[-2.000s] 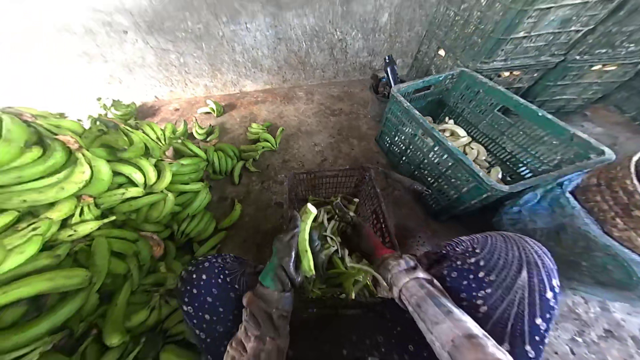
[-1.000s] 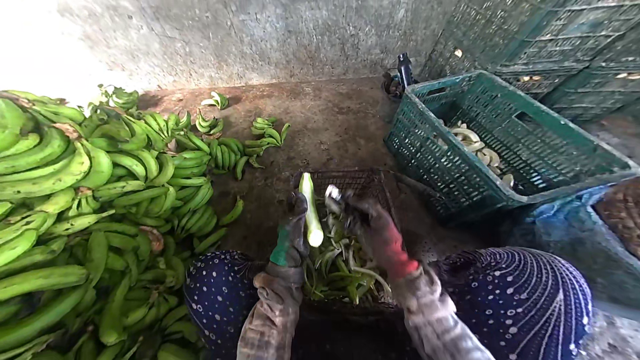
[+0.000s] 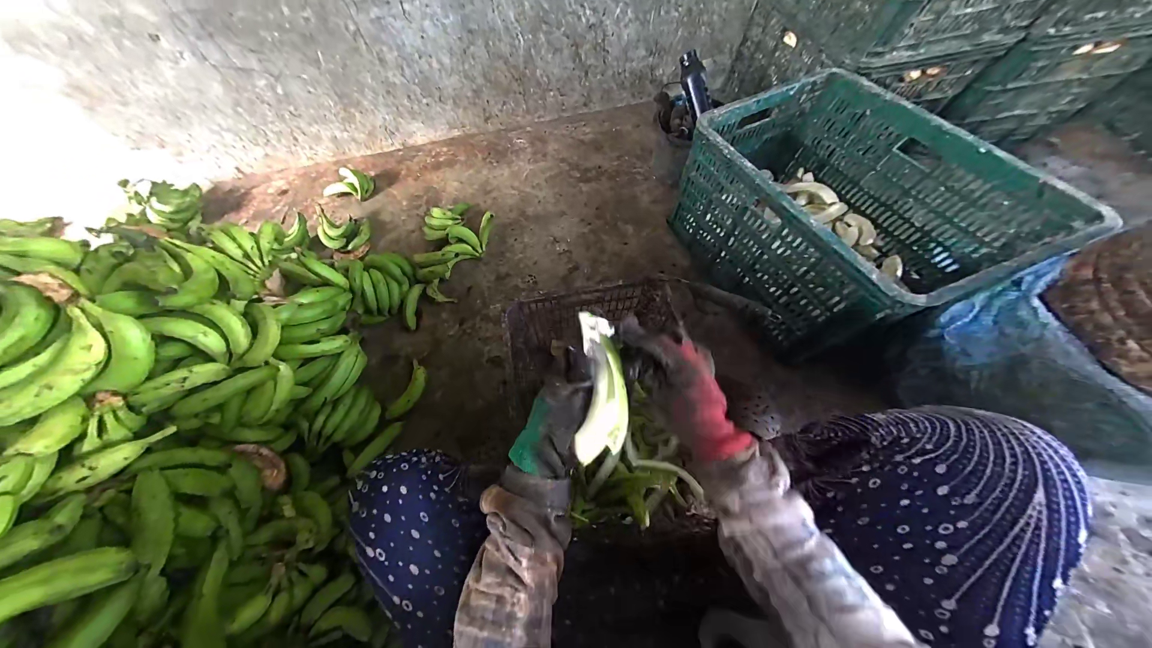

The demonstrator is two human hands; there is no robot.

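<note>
My left hand [image 3: 560,405], in a dark glove with a green cuff, grips a partly peeled green banana or plantain [image 3: 606,405] above a dark plastic crate [image 3: 589,301]. Pale flesh shows at its lower end and along its side. Just to its right is my right hand [image 3: 679,382], in a dark glove with a red cuff; it is blurred, and whether it holds a tool or peel cannot be told. Green peels [image 3: 643,495] lie in the crate under my hands.
A big heap of green bananas or plantains [image 3: 198,360] covers the floor at left. At right stands a green plastic crate [image 3: 1017,270] with peeled fruit [image 3: 814,193] inside. Stacked green crates [image 3: 954,54] stand behind it, and a black object [image 3: 693,85] is by the wall.
More pale flesh shows on the fruit in my left hand than two seconds ago. My right hand has come up from the peels to beside the fruit.
</note>
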